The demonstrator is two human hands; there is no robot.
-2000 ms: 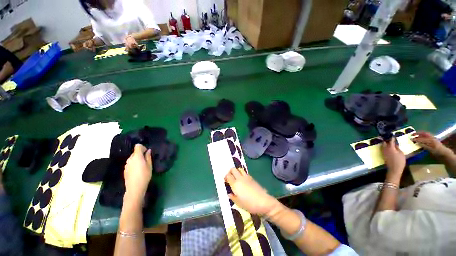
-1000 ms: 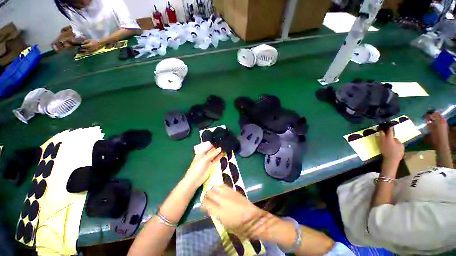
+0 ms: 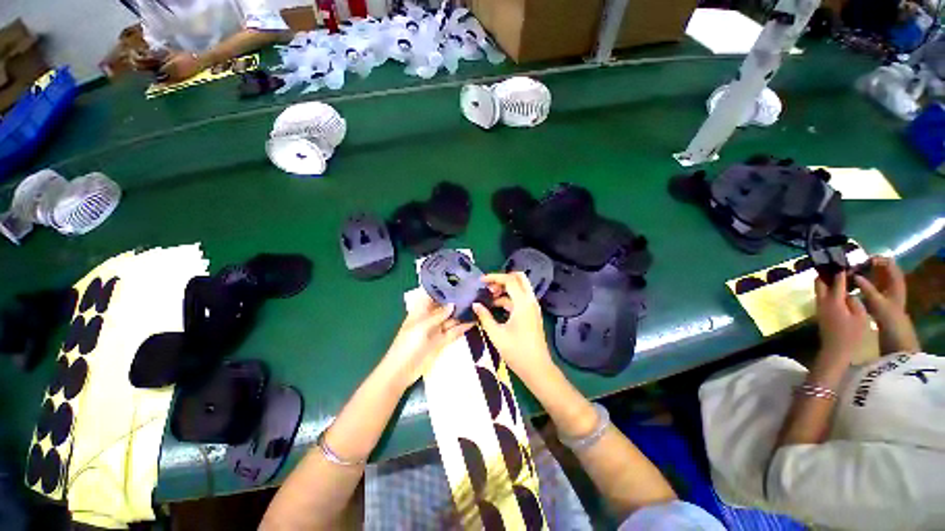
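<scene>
My left hand (image 3: 430, 330) holds a dark grey fan base (image 3: 450, 278) by its near edge, over the top of a pad sheet. My right hand (image 3: 510, 316) is at the base's near right edge, its fingers pinching at a small black piece there; whether this is a foot pad is hard to tell. The pad sheet (image 3: 448, 415) runs from the bench edge down over my lap, with black discs along its right part. Loose fan bases (image 3: 598, 332) lie right of my hands, and more (image 3: 223, 399) lie at the left.
A stack of pad sheets (image 3: 124, 415) lies at the left. White fan heads (image 3: 307, 137) stand along the bench centre. A white post (image 3: 741, 93) rises at the right. A neighbour's hands (image 3: 855, 301) work at the right over another sheet. Another person sits across the bench.
My left hand has turned up the fan base, its slotted face now showing. My right hand has moved up from the sheet to the base. The fan heads have shifted left in view.
</scene>
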